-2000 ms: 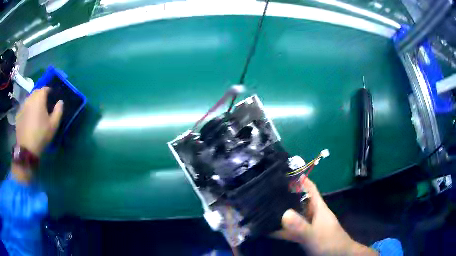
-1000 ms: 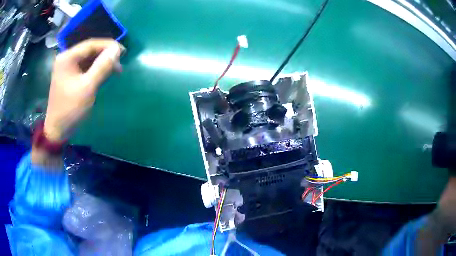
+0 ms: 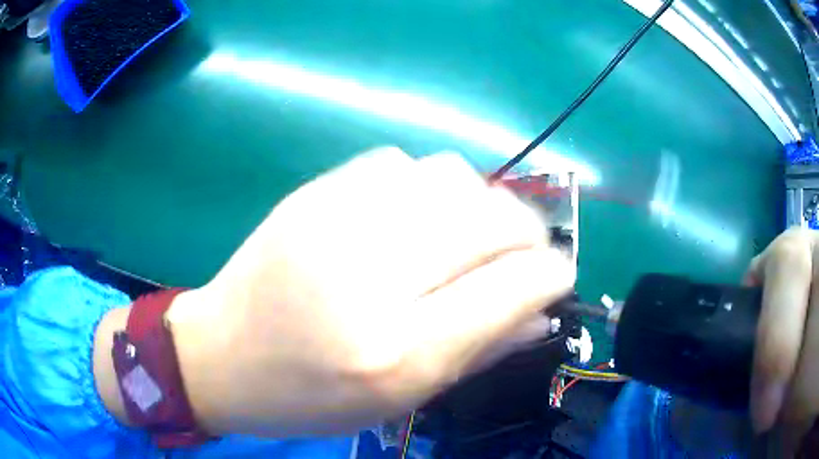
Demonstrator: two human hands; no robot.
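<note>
My left hand [image 3: 386, 296], overexposed and large, covers most of the device [image 3: 503, 394]; its fingertips are at the screwdriver's bit, and whether they pinch a screw is hidden. My right hand [image 3: 786, 332], cut off by the right edge, grips the black electric screwdriver [image 3: 687, 336]. The screwdriver lies nearly level, its thin bit pointing left to my left fingertips. Parts of the device's white edge and black lower block show around my left hand. The blue screw bin [image 3: 121, 45], with a dark grainy mass, is at the upper left.
The green bench [image 3: 296, 134] has a pale edge strip at the upper right. A black cable [image 3: 584, 94] runs from the device to the top edge. A blurred red lead crosses near the device's top right corner. Yellow and red wires [image 3: 588, 372] hang at its right side.
My left hand has moved from the screw bin to over the device. My right hand has left the device and brought the screwdriver in from the right. The view has shifted.
</note>
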